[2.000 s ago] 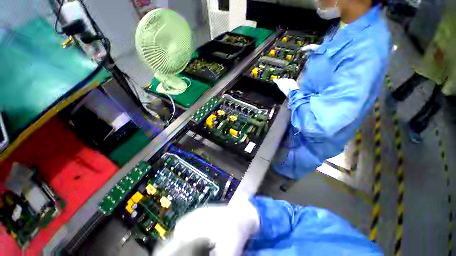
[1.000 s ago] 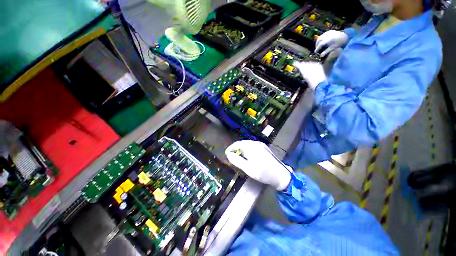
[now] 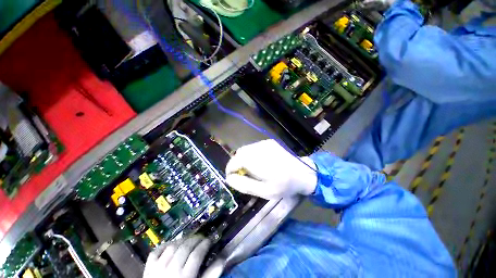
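A green circuit board (image 3: 168,187) with yellow blocks and a bent silver-white bar lies in a black carrier in front of me. A plain green side board (image 3: 111,167) lies along its far left edge. My right hand (image 3: 269,169), white-gloved, is at the board's right side with its fingers curled around a small yellowish thing (image 3: 242,171), mostly hidden. My left hand (image 3: 182,259), also gloved, is at the board's near edge, cut off by the bottom of the picture; its fingertips touch or hover over the edge.
Another board (image 3: 315,76) sits in a carrier farther up the line, and one (image 3: 60,255) at bottom left. A metal rail (image 3: 179,98) runs alongside. A red mat (image 3: 81,117) holds a sample board (image 3: 24,141). A blue cord (image 3: 234,113) crosses the view. A person's blue sleeve (image 3: 435,65) is at right.
My left hand has come into view at the board's near edge. My right hand has moved slightly left and down to the board's side. The view has shifted, and the fan has mostly left it.
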